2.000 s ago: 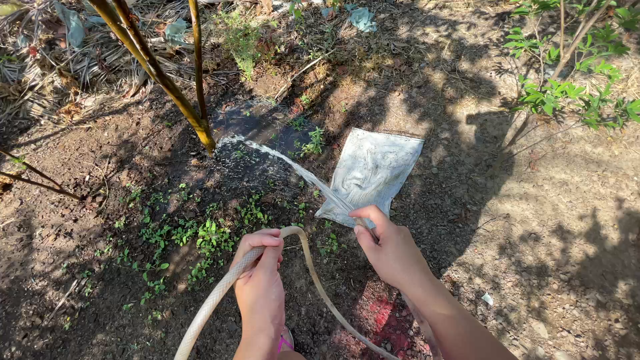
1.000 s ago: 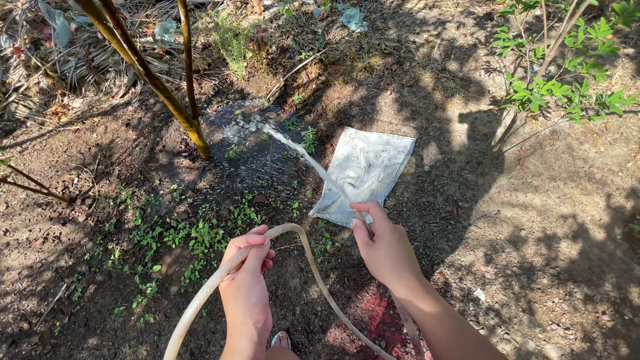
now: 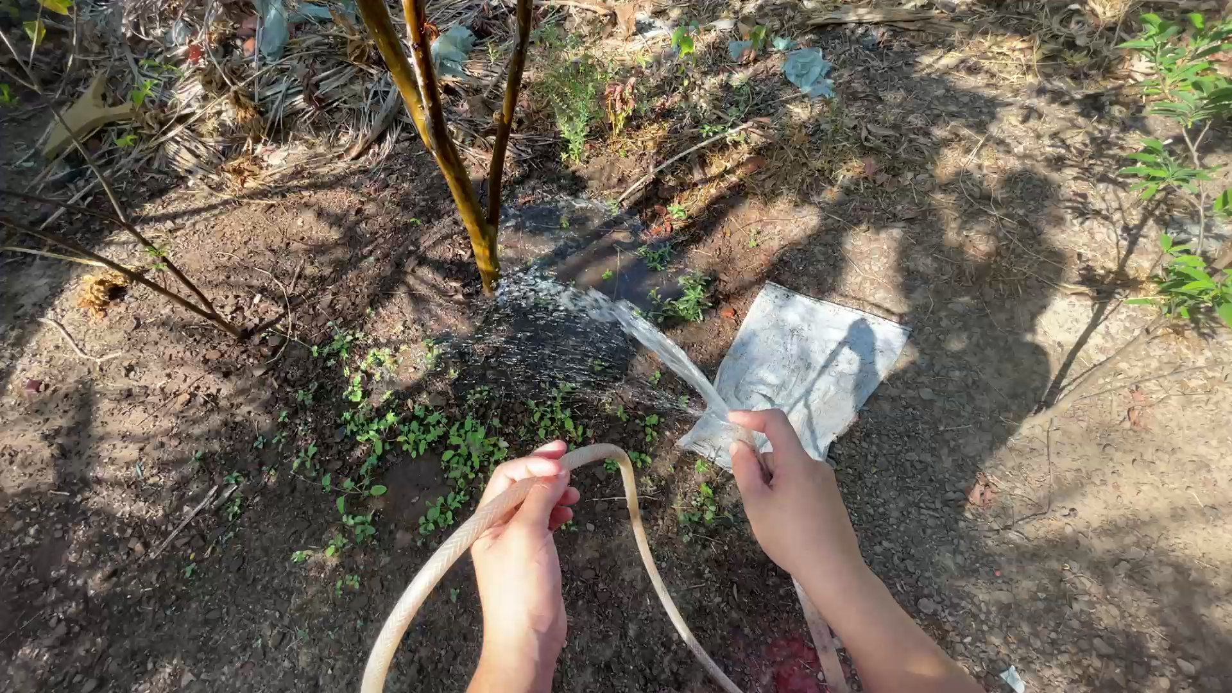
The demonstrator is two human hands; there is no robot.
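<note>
A pale braided garden hose point(image 3: 423, 587) rises from the bottom edge into my left hand point(image 3: 527, 525), whose fingers are closed around it. Beyond that hand the hose bends over and loops down to the bottom edge. My right hand point(image 3: 784, 481) grips the hose near its outlet end, thumb and forefinger at the mouth. A stream of water point(image 3: 674, 358) shoots up and left from there and splashes at the base of a thin brown tree trunk point(image 3: 481, 241). Spray falls on dark wet soil point(image 3: 549, 342). A dirty white sack point(image 3: 808, 361) lies flat just beyond my right hand.
Small green weeds point(image 3: 414, 433) grow left of my hands. Bare twigs point(image 3: 202, 313) stand at the left. Dry fronds and litter point(image 3: 289, 106) cover the ground at the back. A leafy green shrub point(image 3: 1189, 274) is at the right edge.
The view has shifted. The stream lands beside the trunk's base, and fine spray now spreads widely below it. Both hands keep hold of the hose.
</note>
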